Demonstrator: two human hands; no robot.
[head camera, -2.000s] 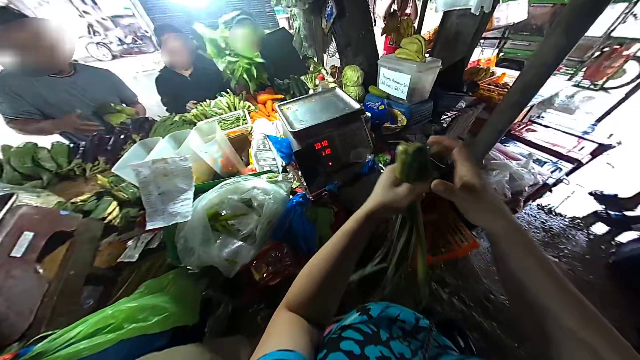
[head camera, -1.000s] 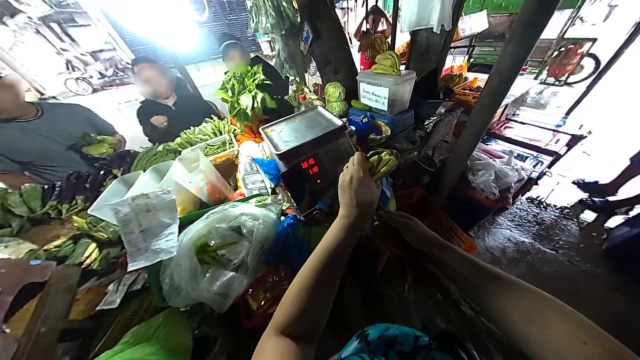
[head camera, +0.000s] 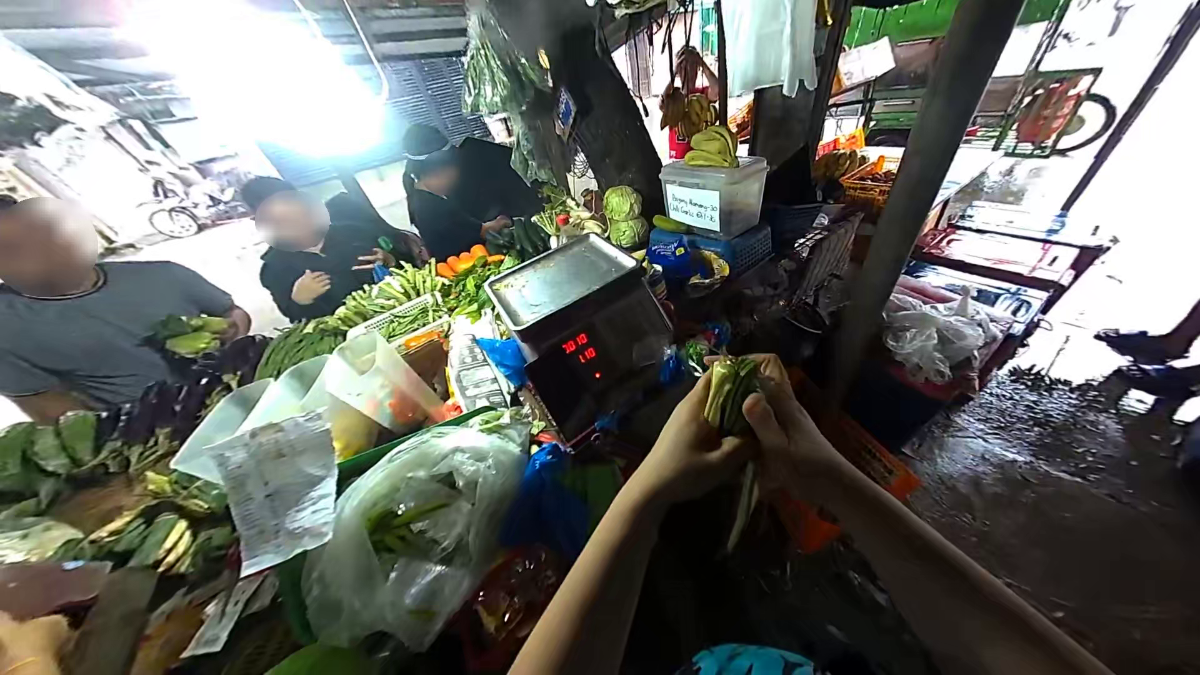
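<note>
Both my hands are around a folded bundle of green leafy stalks (head camera: 731, 394), right of the digital scale. My left hand (head camera: 689, 445) grips it from the left, and my right hand (head camera: 783, 427) closes on its right side. Pale stalk ends hang below my fingers. The weighing scale (head camera: 600, 366) has a bare metal pan (head camera: 562, 286) and lit red digits. A clear plastic bag with green vegetables (head camera: 422, 525) lies to the scale's lower left, beside a blue plastic bag (head camera: 548, 497).
An orange crate (head camera: 867, 459) is under my right forearm. A wooden post (head camera: 923, 187) rises at the right. Beyond the scale are cabbages (head camera: 626, 216) and a plastic tub (head camera: 741, 192) with bananas on top. Several people stand across the stall. A paper list (head camera: 281, 492) hangs at the left.
One second ago my hands were apart, the left beside the scale on the green bundle and the right lower down. Now both meet on the bundle. The view has tilted up somewhat.
</note>
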